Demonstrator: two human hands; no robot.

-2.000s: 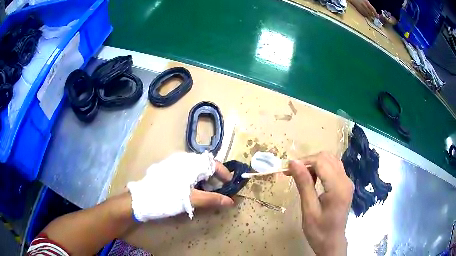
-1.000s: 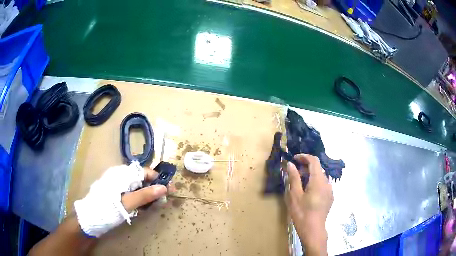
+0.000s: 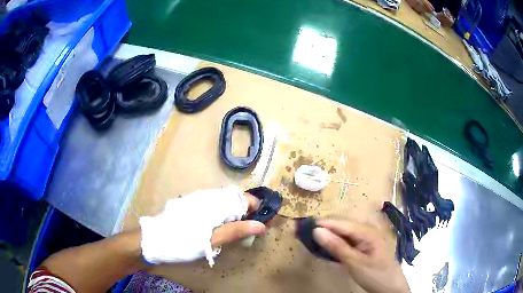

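My left hand (image 3: 198, 224), in a white knit glove with bare fingertips, pinches a folded black oval ring (image 3: 266, 205) over the mat. My right hand (image 3: 361, 249), bare, holds a black strip piece (image 3: 314, 237), blurred, just right of the ring and apart from it. A small white glue cup (image 3: 311, 178) sits on the stained cardboard mat (image 3: 287, 263) beyond the hands. A cotton swab is not clearly visible.
Black rings (image 3: 241, 139) lie on the mat and bench at left, beside a blue tote (image 3: 26, 151). A pile of black strips (image 3: 421, 189) is at right. A joined ring and strip (image 3: 477, 137) lies on the green conveyor belt (image 3: 241, 40). A person's hands show opposite.
The swab has left my right hand, which reached the strip pile and came back left with one strip. My left hand still holds the ring. The joined piece shifted right along the belt.
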